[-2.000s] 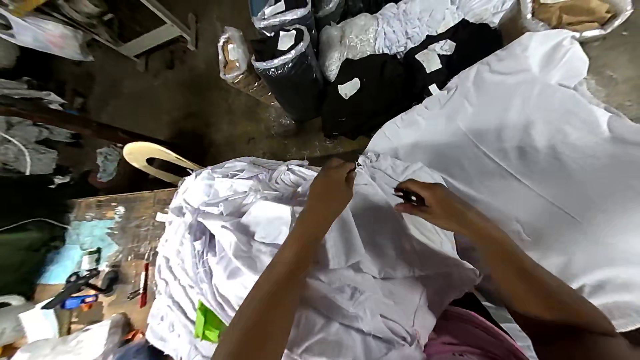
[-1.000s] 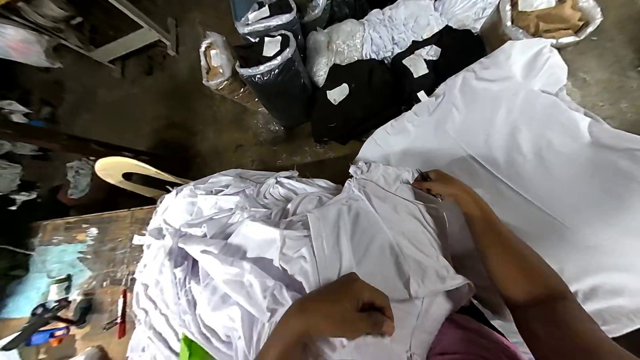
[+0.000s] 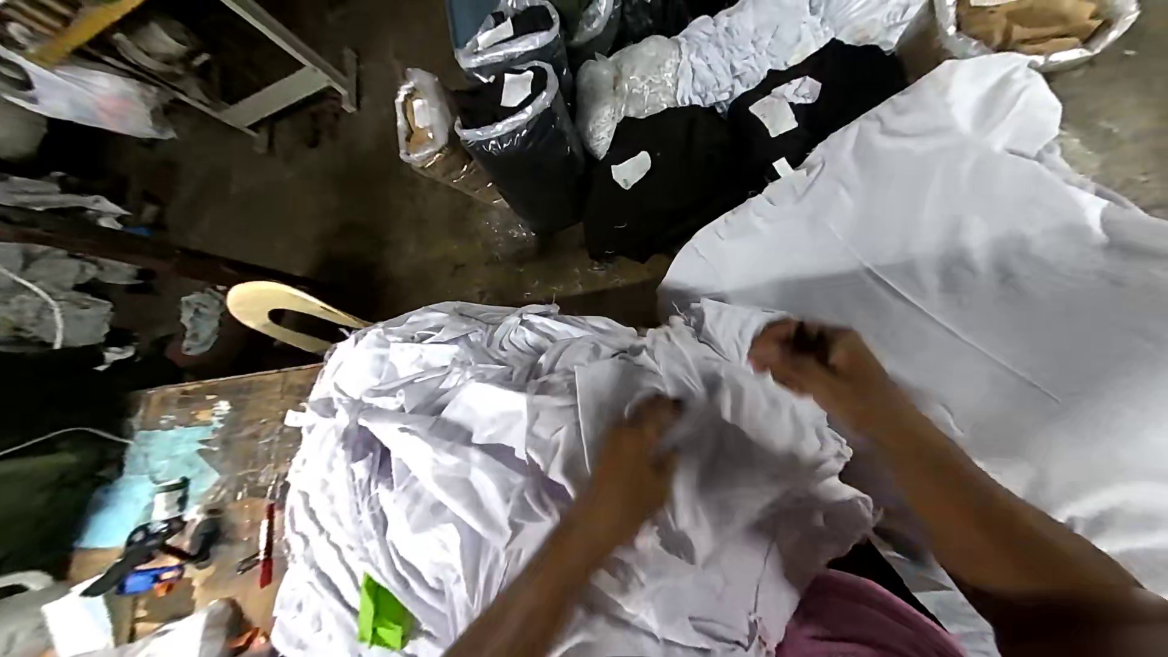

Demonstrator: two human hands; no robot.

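Note:
A large heap of white cloth [image 3: 438,456] lies bunched in front of me on the table. My left hand [image 3: 643,452], blurred, is over the middle of the heap with its fingers closed on a fold of the cloth. At the heap's right side, my right hand [image 3: 812,360] holds a small dark tool, too blurred to name, and touches the cloth's edge. A broad spread of white fabric [image 3: 985,274] extends beyond it to the right. A bright green piece [image 3: 383,613] rests on the lower left of the heap.
The wooden table [image 3: 242,429] at left bears a red pen-like tool [image 3: 266,546], a black-handled tool [image 3: 137,557] and a blue item. Beyond are a curved wooden piece [image 3: 274,310], plastic-lined bags [image 3: 525,146] and black cloth bundles [image 3: 657,182] on the floor.
My left hand has moved up from the lower part of the heap to its middle. The cloth between my hands, flatter a second ago, is now more bunched.

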